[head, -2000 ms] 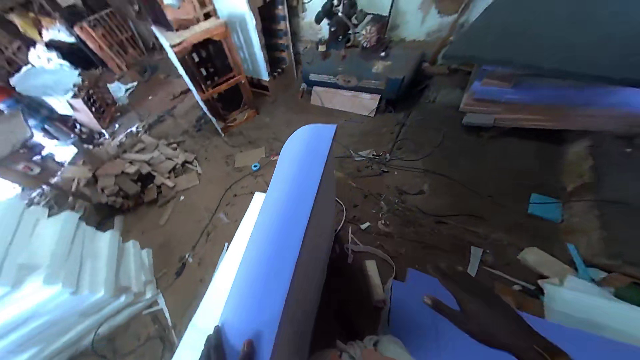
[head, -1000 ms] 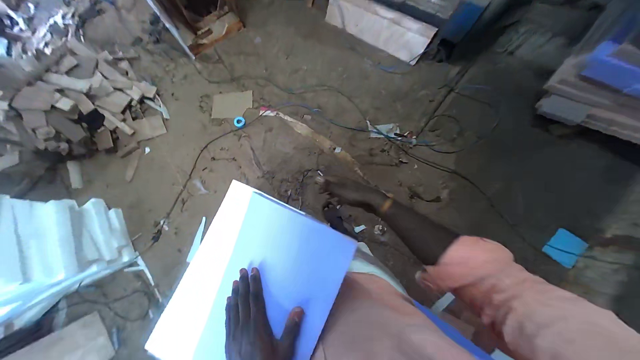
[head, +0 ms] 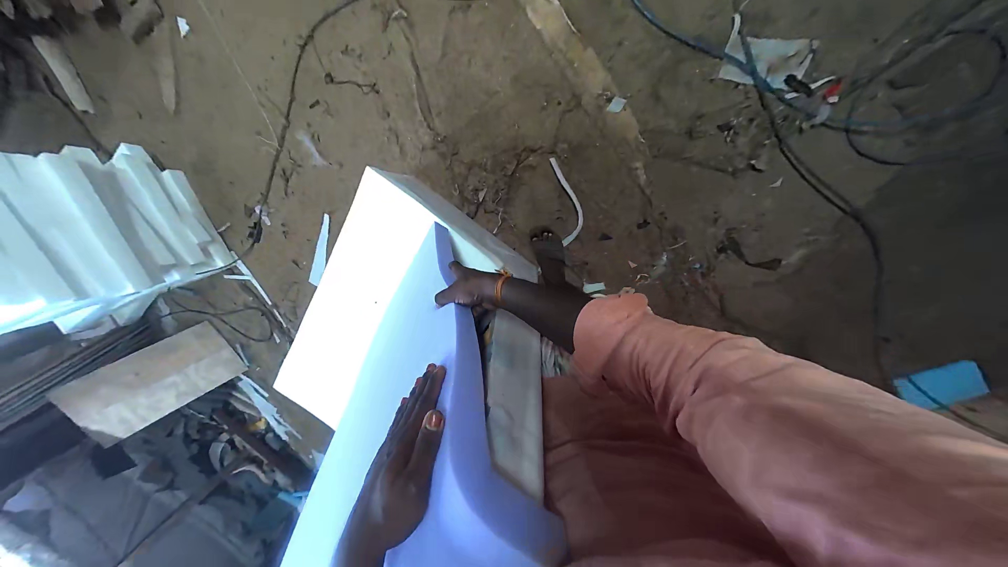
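Note:
A lavender flexible sheet point(head: 409, 339), perhaps foam, lies over a large white box-like piece point(head: 346, 299) and curves down on its near side. My left hand point(head: 402, 465) rests flat on the sheet with its fingers extended. Farther up, my right hand point(head: 468, 287) grips the sheet's edge, its thumb and a finger on top and the other fingers mostly hidden. A pale board-like edge point(head: 516, 402) shows between the sheet and my clothing. An orange band circles my right wrist.
Corrugated white sheets point(head: 102, 220) and a flat board point(head: 150, 382) lie at left. Blue and dark cables point(head: 850, 209) cross the dirt floor at right, near a light blue scrap point(head: 941, 384). A bare foot point(head: 547, 244) is just beyond my right hand.
My right hand, stretched out past the white piece one second ago, has come back and taken hold of the sheet's edge. My left hand is still on the sheet. The view has moved closer and down.

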